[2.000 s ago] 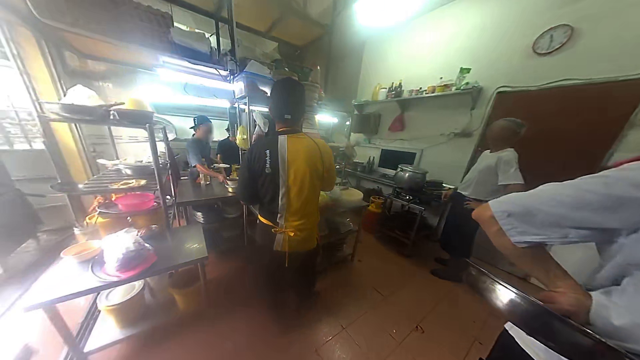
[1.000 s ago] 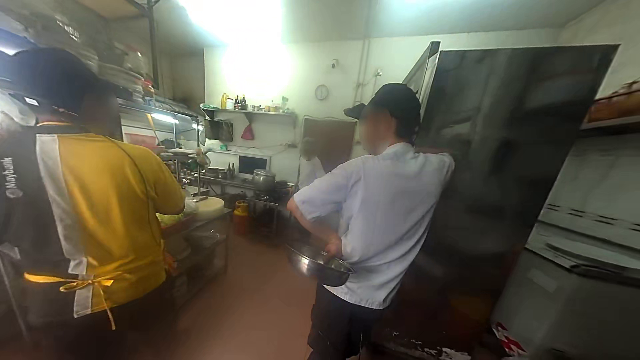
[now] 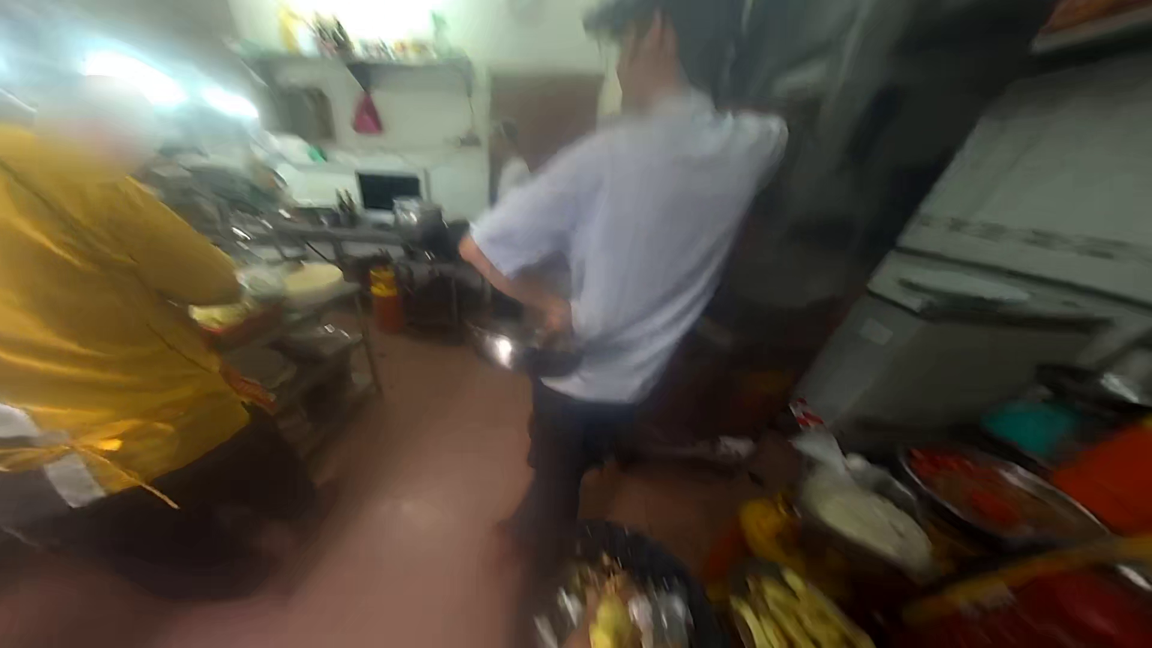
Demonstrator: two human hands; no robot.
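Neither of my hands can be made out in the blurred head view. Low in the picture, a dark round container holds pale, shiny items and something yellow. Beside it lies a pile of long yellow-green pieces, too blurred to name. A person in a light shirt stands ahead with a metal bowl held at the waist, one arm reaching toward the dark upright unit on the right.
At the left, a person in a yellow top stands by a metal work table. An orange gas cylinder is on the floor farther back. On the right are a white appliance, a tray of red food and a plastic bag.
The view has swung right and down, bringing in the food containers at the lower right. The person in the light shirt still holds the metal bowl.
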